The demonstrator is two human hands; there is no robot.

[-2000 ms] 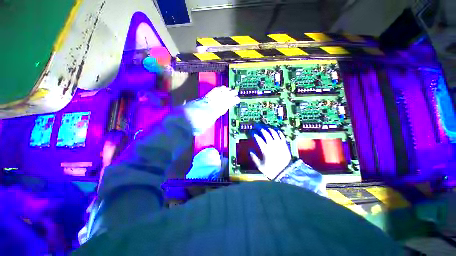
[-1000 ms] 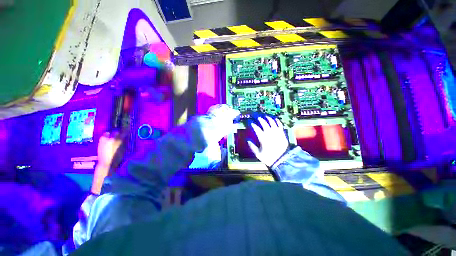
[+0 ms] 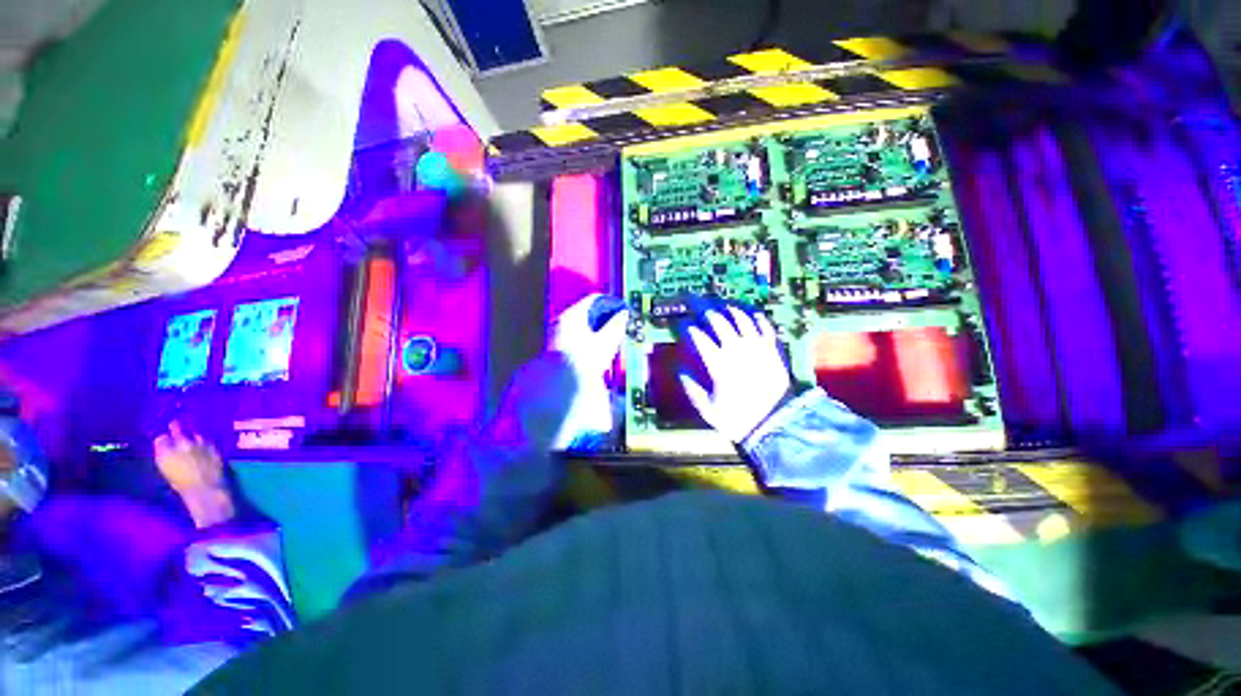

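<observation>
A pale green carrier (image 3: pixel 793 326) with six windows lies on the conveyor. Its upper four windows hold green circuit boards, among them the middle-left board (image 3: pixel 710 267). The two lower windows show red, the right one (image 3: pixel 891 367) fully in view. My right hand (image 3: pixel 735 364), in a white glove with dark blue fingertips, lies spread over the lower-left window, fingertips at the lower edge of the middle-left board. My left hand (image 3: pixel 591 337), gloved, is at the carrier's left edge with its fingers bent; whether it holds anything cannot be told.
Another person's bare hand (image 3: pixel 193 466) is at the lower left, below two boards (image 3: pixel 261 340) on the purple-lit line. A round cup (image 3: pixel 419 356) and a teal one (image 3: pixel 433 169) stand left. Striped tape (image 3: pixel 776 95) edges the conveyor. A white machine housing (image 3: pixel 306 163) is upper left.
My left hand has moved down along the carrier's left edge. My right hand stays at the middle-left board. The other person's hand has moved left and down. The view has shifted slightly.
</observation>
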